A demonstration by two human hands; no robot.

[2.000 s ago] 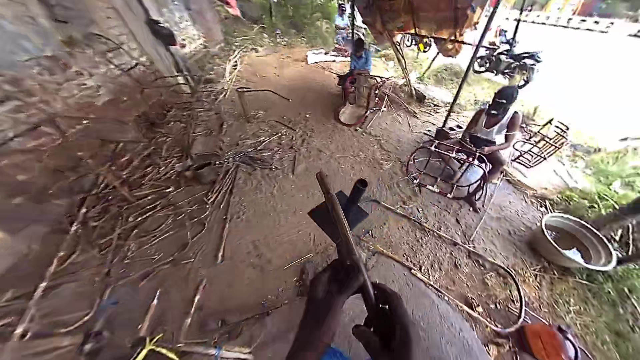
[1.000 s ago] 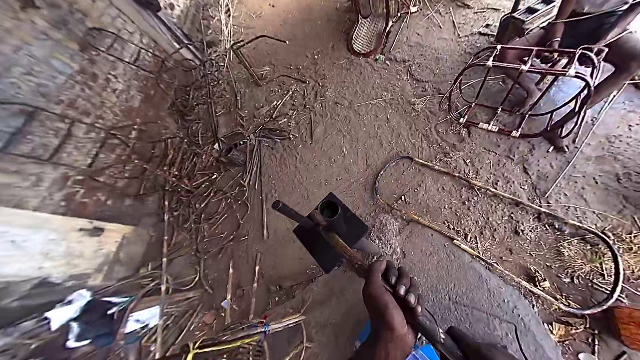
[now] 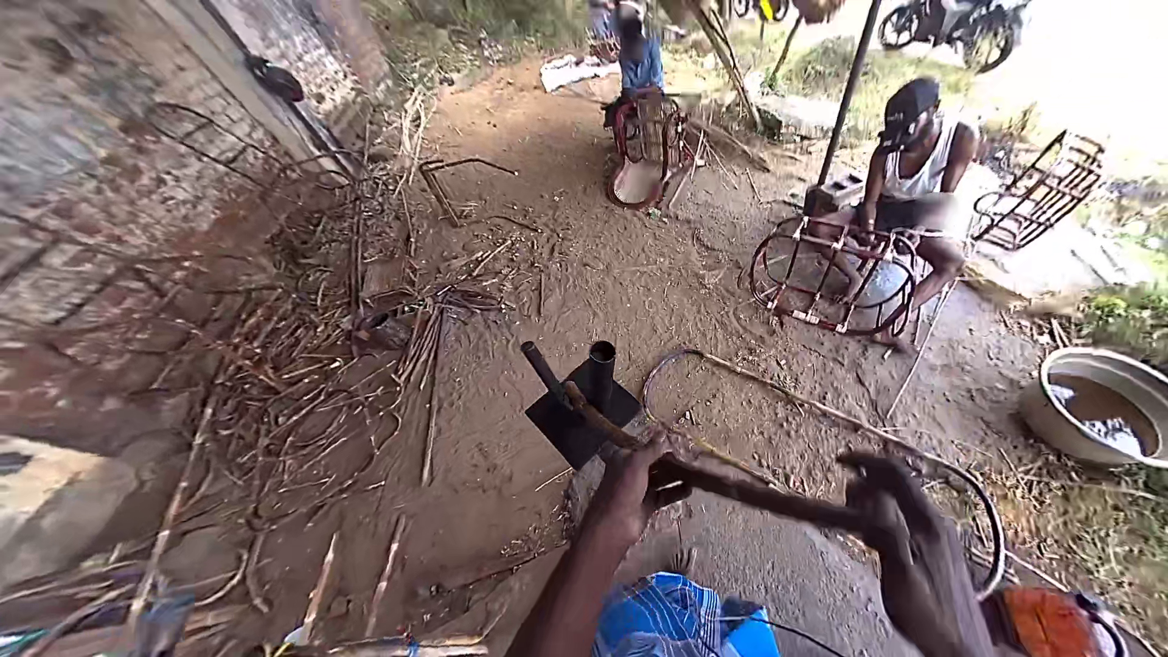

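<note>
My left hand (image 3: 639,484) is closed around a brown cane rod (image 3: 757,493) near its middle. At the rod's right end is my right hand (image 3: 885,511), blurred, its fingers partly curled against the rod; how firmly it grips is unclear. The rod's far end lies by a dark metal pipe (image 3: 545,372), which slants beside an upright open tube (image 3: 600,370) on a black square metal plate (image 3: 584,429). Whether the pipe is part of the rod or fixed to the plate cannot be told. A long bent cane loop (image 3: 803,401) lies on the ground to the right.
A co-worker (image 3: 922,173) sits at the right with a cane frame (image 3: 835,278); another person (image 3: 641,68) is farther back. A basin of murky water (image 3: 1049,411) stands at the right. Cane offcuts (image 3: 301,365) litter the ground by the left wall. Blue checked cloth (image 3: 675,620) is below my hands.
My right hand is now out at the rod's right end, apart from my left hand. The rod lies flatter across the view than two seconds ago. The view has swung upward since one second ago.
</note>
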